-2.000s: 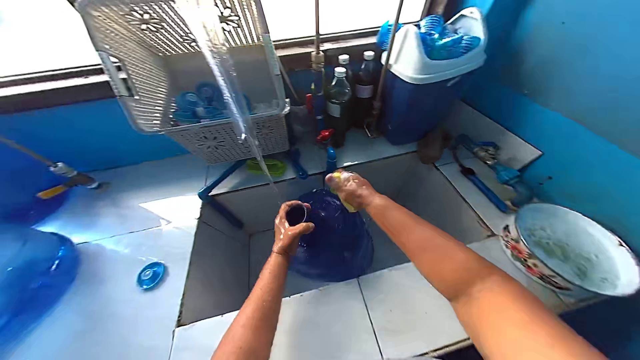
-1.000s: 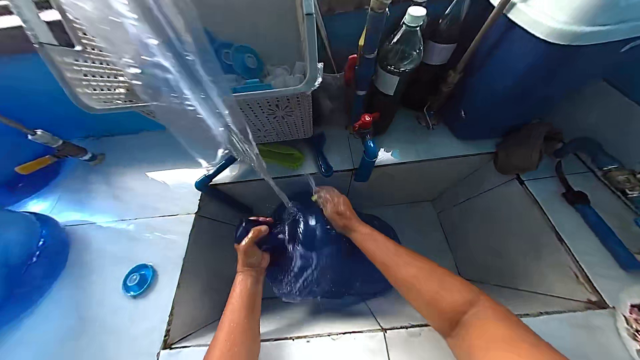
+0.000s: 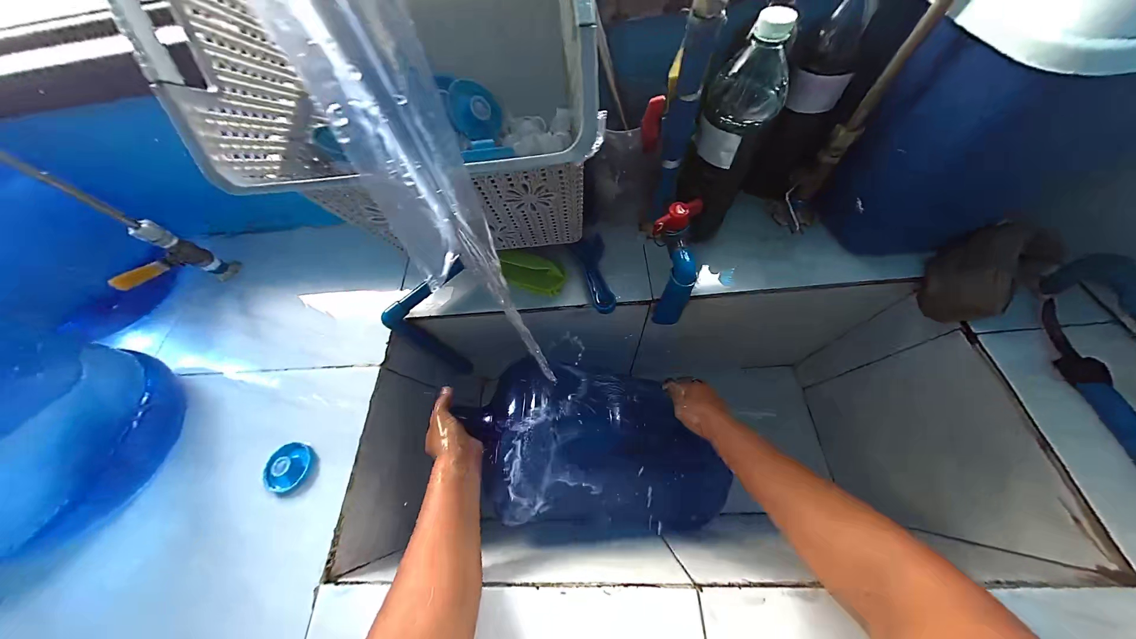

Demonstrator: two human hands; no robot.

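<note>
A large blue plastic water jug (image 3: 612, 453) lies on its side in a tiled sink basin (image 3: 932, 426), its neck towards the left. Around the neck end is my left hand (image 3: 450, 435). My right hand (image 3: 697, 406) rests on the jug's base end at the upper right. Water runs from a clear plastic sleeve (image 3: 390, 151) and splashes over the jug's shoulder. On the tiles to the left lies a blue cap (image 3: 289, 468). A blue tap with a red handle (image 3: 679, 222) stands at the basin's back edge.
Behind the basin are a plastic basket (image 3: 532, 204) with caps, a green scrubber (image 3: 532, 272), a blue-handled brush (image 3: 596, 282), dark bottles (image 3: 741, 106) and a blue cooler (image 3: 941, 133). A dark cloth (image 3: 985, 271) lies at the right rim. Another blue jug (image 3: 89, 426) is at the far left.
The jug has turned so that it lies sideways across the basin. My right hand has moved to its base end, and the yellow-green thing seen in it earlier no longer shows. The view has come closer.
</note>
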